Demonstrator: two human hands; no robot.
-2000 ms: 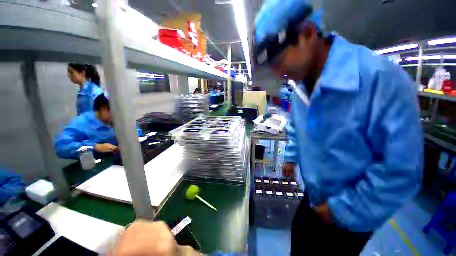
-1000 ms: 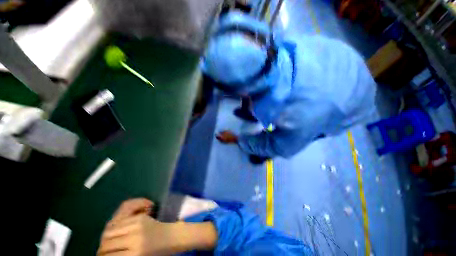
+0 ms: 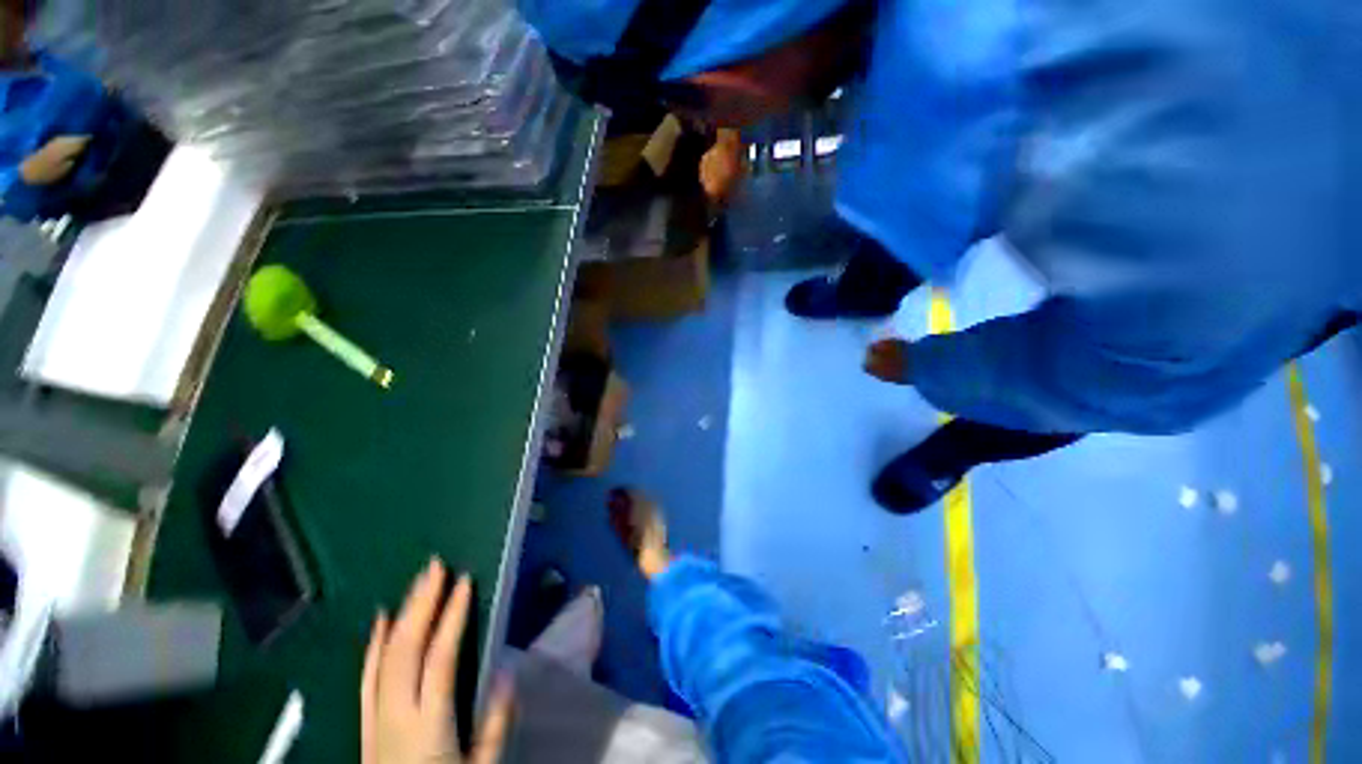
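My left hand (image 3: 418, 679) lies palm down at the bench's near right edge, fingers extended, with nothing seen in it; its wrist is cut off by the lower rim. My right hand (image 3: 642, 534), in a blue sleeve, hangs below the bench edge over the floor; it is small and blurred, and I cannot tell whether it holds anything. A dark smartphone (image 3: 266, 560) lies on the green bench mat (image 3: 403, 403), left of my left hand, with a white strip (image 3: 250, 482) over its upper end. A green round-headed stick (image 3: 281, 303) lies farther back.
Clear blister trays (image 3: 389, 105) are stacked at the bench's back. A white board (image 3: 150, 284) and a blurred grey block (image 3: 142, 654) are at left. Open cardboard boxes (image 3: 665, 284) stand beside the bench. A person in a blue smock (image 3: 1135, 224) stands close at right, bending forward.
The view has shifted. My right hand has moved from the bench edge to below it, over the floor. My left hand now shows on the mat. The other person appears closer.
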